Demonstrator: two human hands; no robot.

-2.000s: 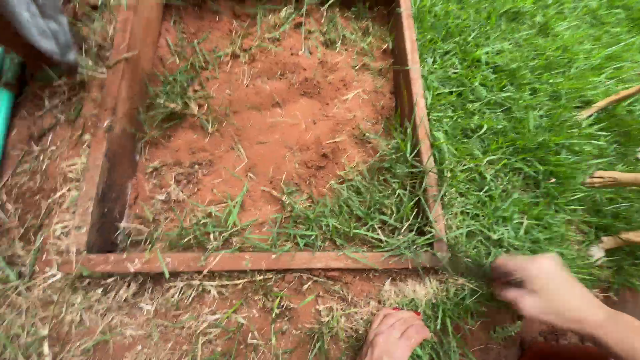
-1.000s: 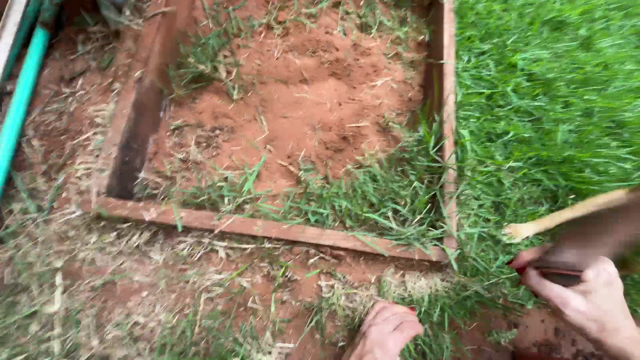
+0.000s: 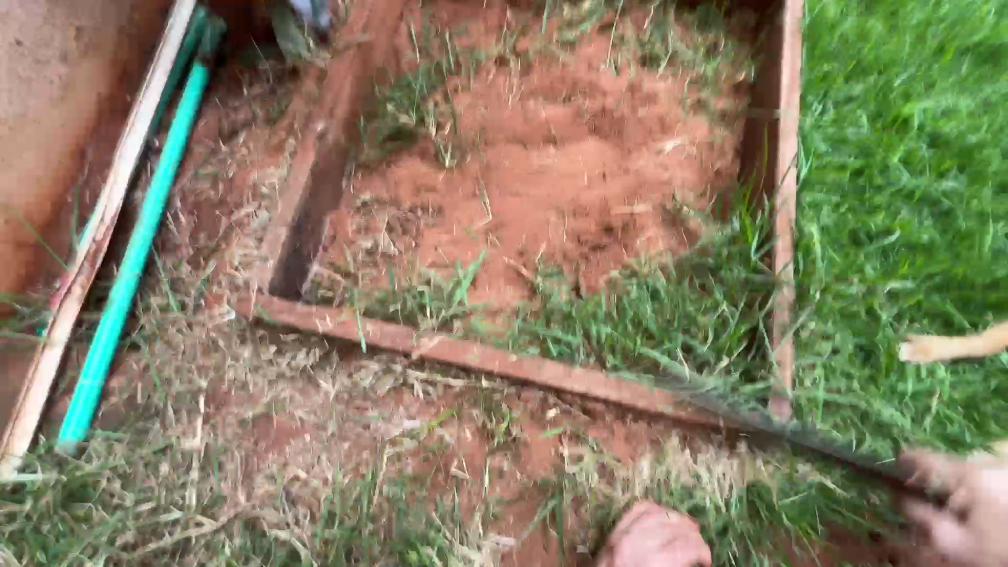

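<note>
My right hand (image 3: 957, 496), blurred at the lower right edge, is closed around the handle end of a long, thin dark blade-like tool (image 3: 843, 455). The tool points left, across the near right corner of a reddish-brown rectangular frame (image 3: 488, 358). Its far end blurs among the grass by that corner. My left hand (image 3: 655, 537) rests low at the bottom edge, near dry grass and soil just outside the frame; its fingers are mostly cut off, so whether it holds anything is hidden. Red soil (image 3: 551, 189) and tufts of grass (image 3: 677, 315) lie inside the frame.
An animal's paw (image 3: 929, 348) rests on the green lawn (image 3: 898, 173) at the right. Along the left lie a green pole (image 3: 130, 268) and a pale, worn strip (image 3: 87, 252), beside a brownish surface (image 3: 47, 118). Cut dry grass covers the ground before the frame.
The long dark tool now reaches left over the frame's corner; one second ago my right hand was farther from that corner. The view has shifted left, showing more of the green pole.
</note>
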